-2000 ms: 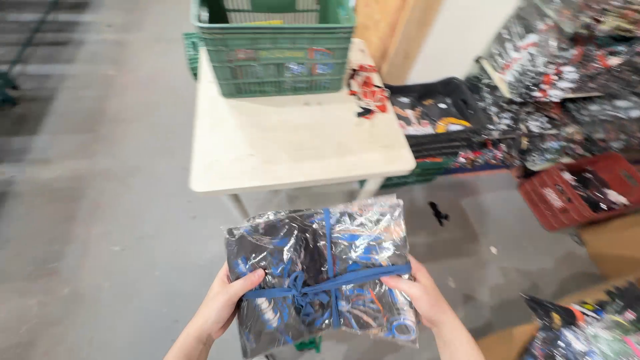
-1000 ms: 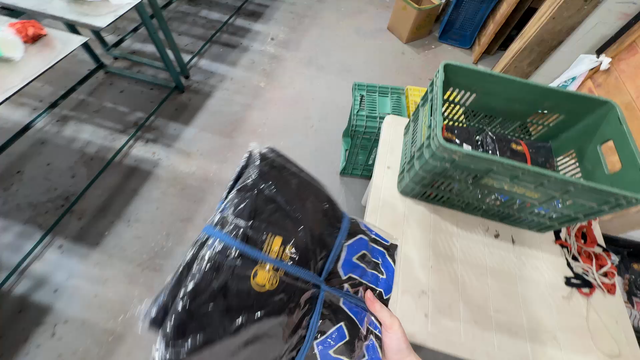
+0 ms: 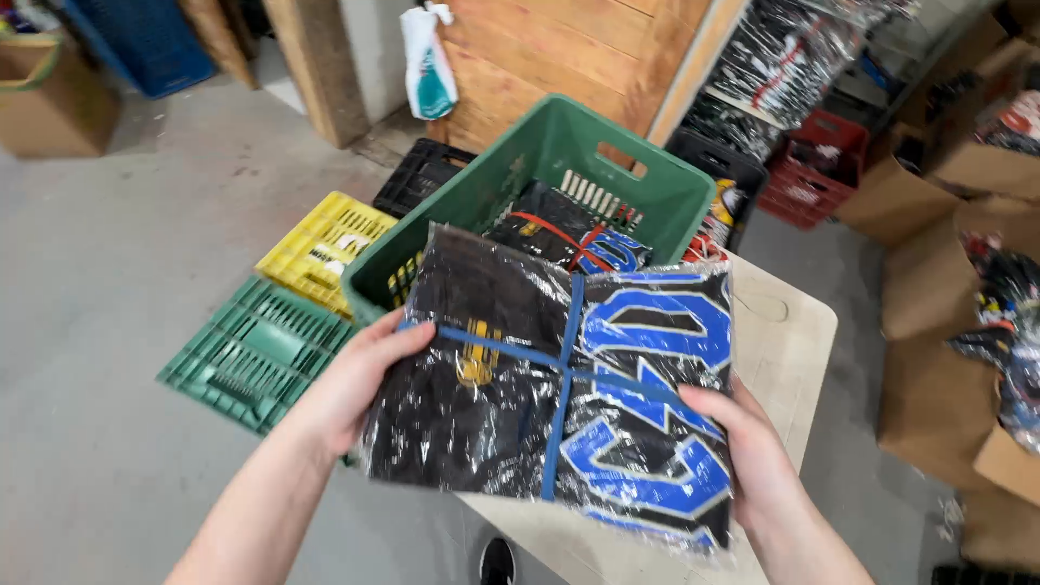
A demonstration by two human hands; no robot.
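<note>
My left hand (image 3: 366, 382) grips the left edge of a bundle of folded black garments (image 3: 487, 422) in clear plastic, tied crosswise with blue strips. My right hand (image 3: 743, 439) holds its right edge, thumb on top. Large blue lettering and a small yellow emblem show through the plastic. The bundle is over the near side of a green plastic crate (image 3: 455, 195) on a cream table (image 3: 784, 325); whether they touch is unclear. Inside the crate lies another wrapped bundle (image 3: 540, 215), tied with red strips.
Left of the table are a yellow crate (image 3: 325, 244), a green crate (image 3: 260, 349) and a black crate (image 3: 418, 175). Cardboard boxes (image 3: 922, 349) with wrapped goods stand at right, a red crate (image 3: 821, 166) behind. A plastic bag (image 3: 429, 69) hangs by the wooden panel (image 3: 536, 65).
The bundle now shows its yellow emblem and lettering, where two seconds ago its knotted side faced up. One second ago only one hand was visible on it; now both are. The view has shifted considerably.
</note>
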